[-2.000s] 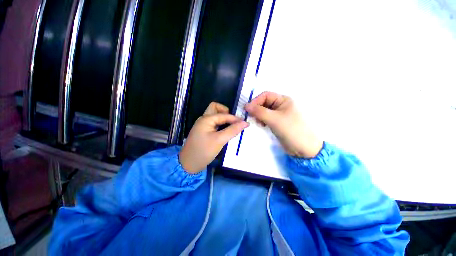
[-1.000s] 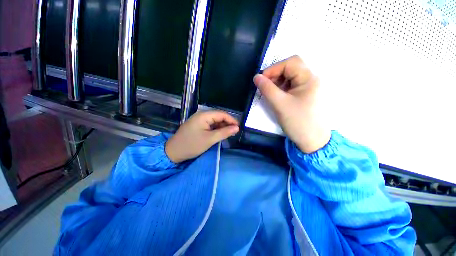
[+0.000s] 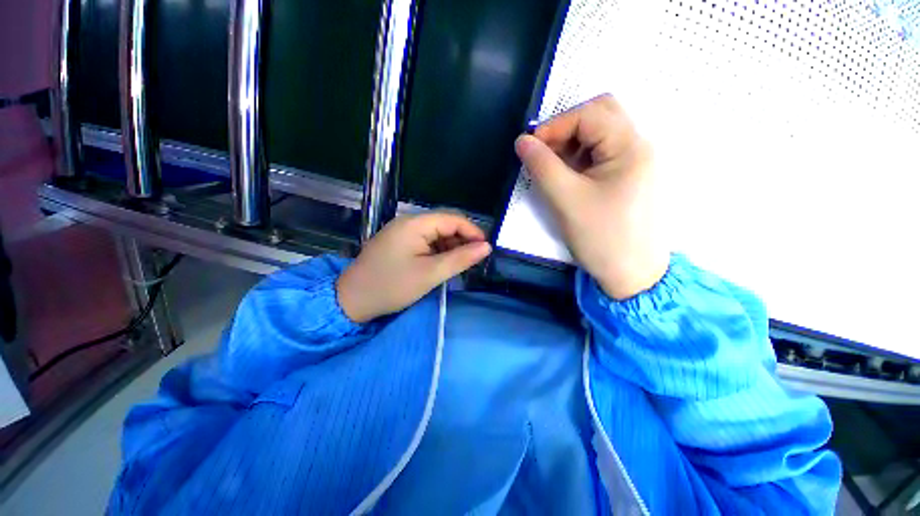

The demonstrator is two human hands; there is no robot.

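Note:
A white panel sheet (image 3: 726,181) with rows of tiny dark dots fills the right side, glaring in its middle. A thin dark strip (image 3: 550,76) runs along its left edge. My right hand (image 3: 597,197) is over the panel's left edge, thumb and forefinger pinched on the dark strip. My left hand (image 3: 416,264) is at the panel's near left corner, thumb and forefinger brought close together at the strip's lower end. Whether the left fingertips grip the strip there is too small to tell.
Shiny metal rollers (image 3: 245,111) of the conveyor stand to the left over a dark green surface. A silver side rail (image 3: 202,230) with roller-end fittings runs in front of my body. A black cable (image 3: 111,338) hangs at the lower left.
Since the oldest frame, the dark strip has gone from over the white sheet to its left edge. My right hand has moved up and away from my left. Panel dots now show.

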